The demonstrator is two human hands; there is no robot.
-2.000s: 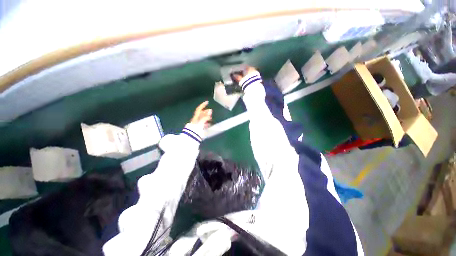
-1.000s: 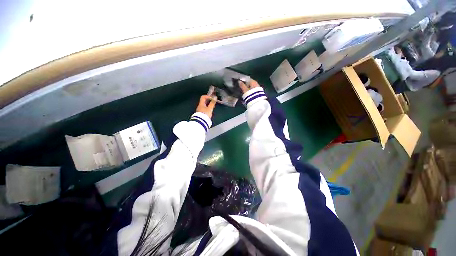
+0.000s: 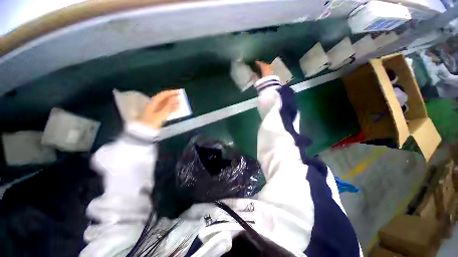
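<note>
My left hand (image 3: 161, 108) is blurred and lies over an open small white carton (image 3: 131, 104) on the dark green belt; a white panel shows beyond its fingers. Whether it grips the carton I cannot tell. My right hand (image 3: 263, 70) is small and partly hidden by its cuff, between a white carton (image 3: 242, 74) on its left and another with a raised flap (image 3: 281, 71) on its right. What its fingers hold I cannot tell. A crinkled black poly bag (image 3: 216, 168) lies open in front of me.
More white cartons stand at the left (image 3: 71, 130) and along the belt at the upper right (image 3: 315, 60). A matt black heap (image 3: 42, 211) lies lower left. A brown shipping carton (image 3: 374, 108) stands open at right with round items inside. A pale shelf (image 3: 165, 25) runs above the belt.
My left hand has moved left, away from the right hand, onto the open carton there. My right hand has moved slightly up and right. The view has shifted.
</note>
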